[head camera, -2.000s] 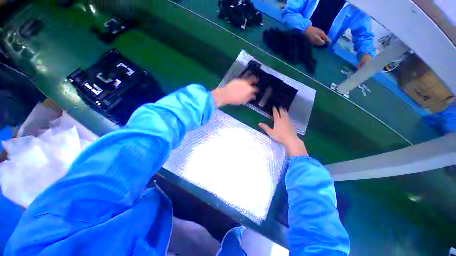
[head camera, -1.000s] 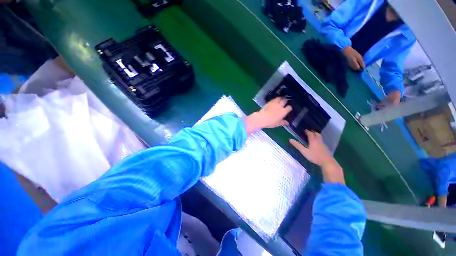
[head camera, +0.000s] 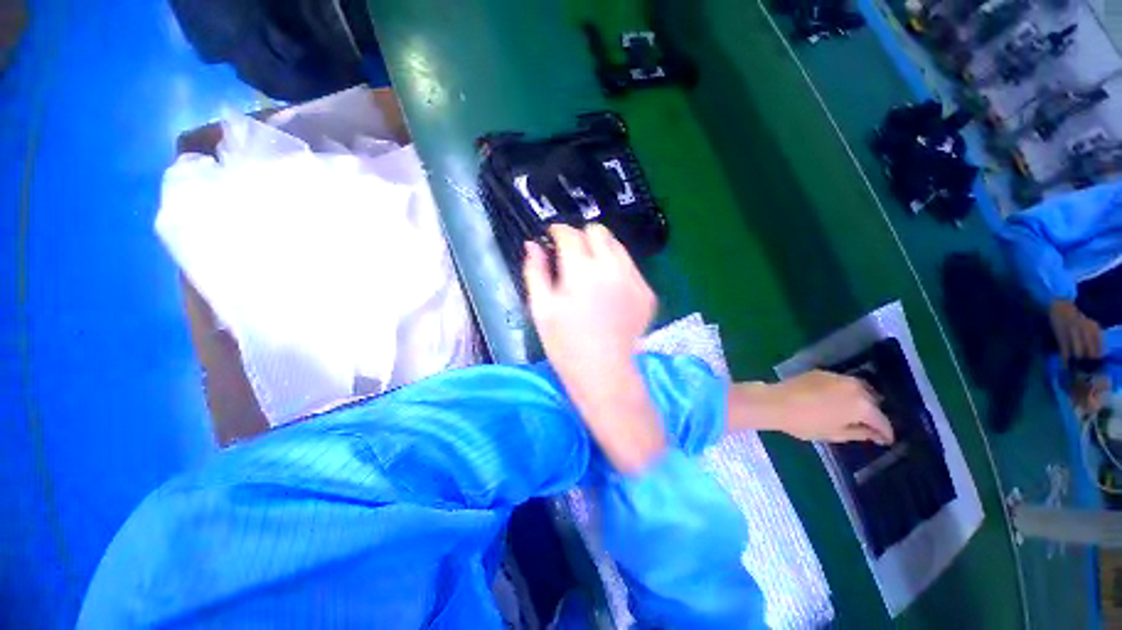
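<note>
A black unit [head camera: 904,474] with a pale strip lies on a white sheet [head camera: 904,588] on the green bench. My left hand [head camera: 818,406] is at its near edge, fingers bent over it; whether they pinch anything is hidden. My right hand [head camera: 593,302] crosses over my left arm, and its fingers touch or hover just over the near edge of a stack of black frames [head camera: 578,185] with white bracket-shaped marks. Thumb and fingers are apart, with nothing seen between them. A silvery bubble sheet [head camera: 769,529] lies partly under my sleeves.
A brown carton [head camera: 222,375] filled with white sheets [head camera: 320,271] stands left, beside the bench. Another black part [head camera: 646,64] lies farther along the bench. Dark piles of parts [head camera: 929,154] lie across it, near another worker's hand [head camera: 1077,330] and blue sleeve. A pale upright [head camera: 1068,526] is at right.
The view has turned left. My right hand has left the black unit and crossed over my left arm to the frame stack. My left hand has stayed at the unit.
</note>
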